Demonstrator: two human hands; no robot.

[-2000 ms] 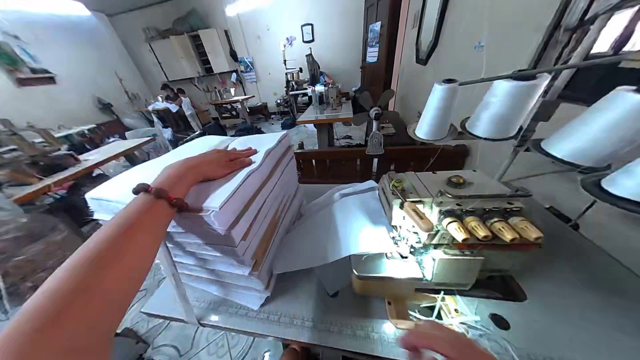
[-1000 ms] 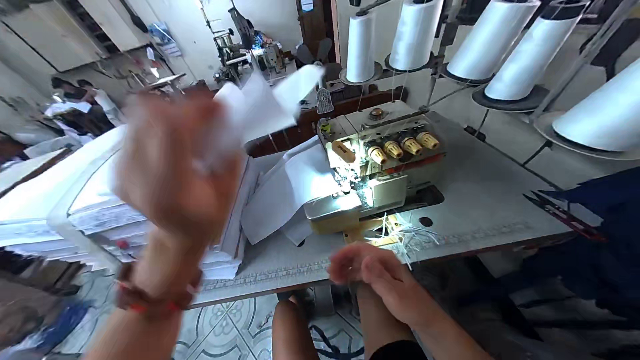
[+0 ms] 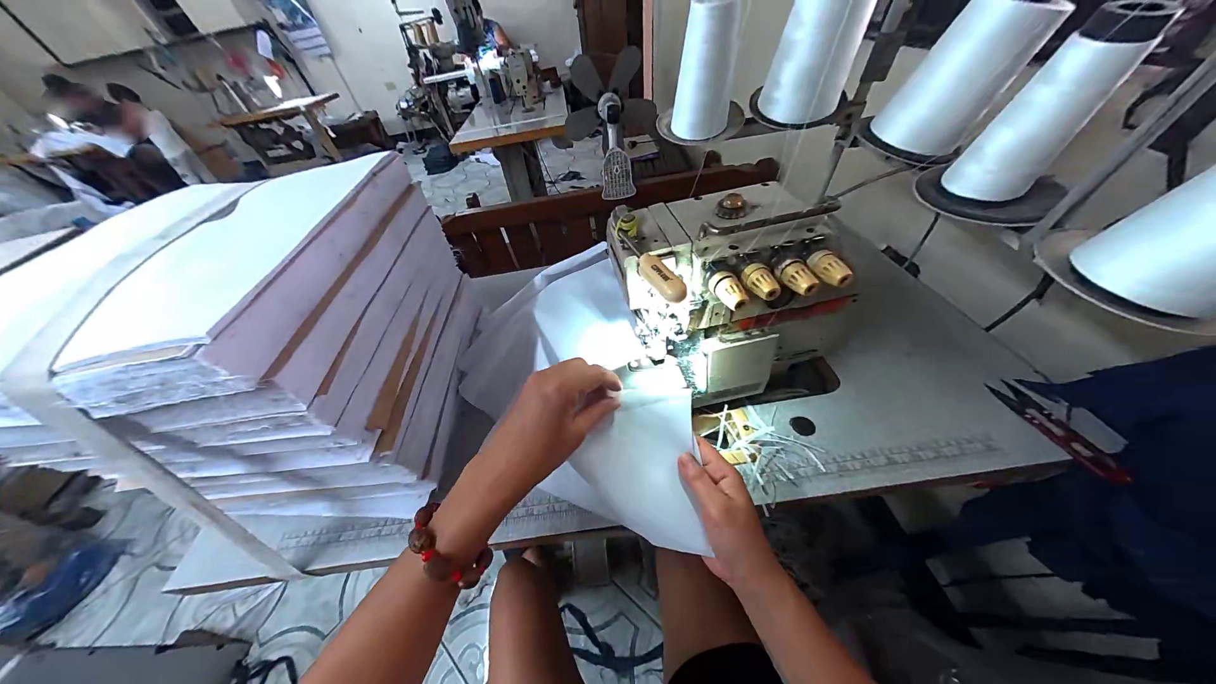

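My left hand [image 3: 570, 404], with a beaded bracelet at the wrist, pinches the upper left part of a white fabric piece [image 3: 641, 456]. My right hand [image 3: 719, 494] grips the right edge of the same piece. Its top edge lies at the lit needle and presser foot area of an overlock sewing machine [image 3: 736, 285]. More white fabric [image 3: 513, 332] lies left of and behind the machine head. A tall stack of white cut pieces [image 3: 237, 256] with brown layers between stands left of my left hand.
Large white thread cones [image 3: 708, 71] stand on a rack at right. Thread trimmings [image 3: 760, 442] lie by the table's front edge. Red-handled thread snips [image 3: 1064, 432] rest near dark blue fabric [image 3: 1130, 503]. A white metal bar [image 3: 152, 475] runs beside the stack. People [image 3: 142, 133] are at back left.
My left hand has come from the stack to the machine, bringing a white piece. My right hand, empty one second ago, now holds that piece's edge.
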